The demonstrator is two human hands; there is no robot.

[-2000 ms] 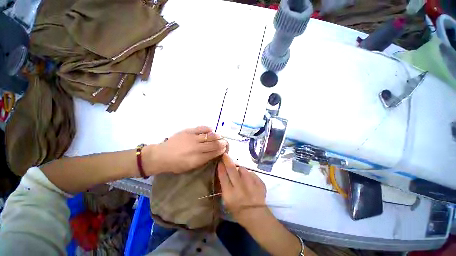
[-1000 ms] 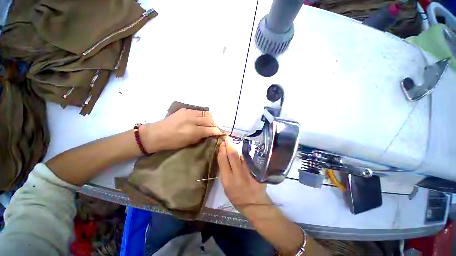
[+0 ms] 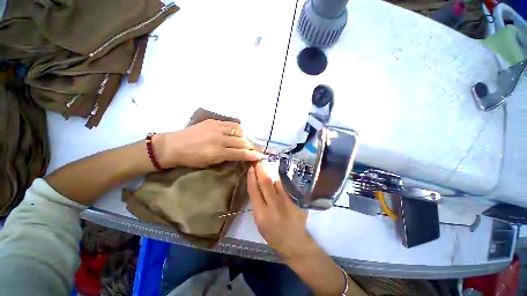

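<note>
A brown fabric piece (image 3: 190, 199) lies on the white table, its near part reaching the table's front edge. My left hand (image 3: 202, 143) lies flat on its upper part, fingertips beside the needle area. My right hand (image 3: 274, 208) is at its right edge, fingertips close to the left fingertips, thumb side hidden. The fingers pinch or press the edge at the sewing machine's (image 3: 416, 98) needle area; the exact grip is hard to see. A chrome guard (image 3: 334, 167) stands just right of my fingertips and partly hides the foot. A thin pale line sticks out near my right hand.
Brown panels with zips (image 3: 86, 52) are piled at the upper left, with a darker brown bundle (image 3: 23, 144) below. A black flat object (image 3: 419, 219) and a yellow-orange loop (image 3: 385, 205) are under the machine arm. A blue bin (image 3: 151, 266) is below the table's grey front edge.
The brown piece has moved up from the lap side onto the table, its edge now at the needle area. Both hands went with it. The view has shifted closer to the machine.
</note>
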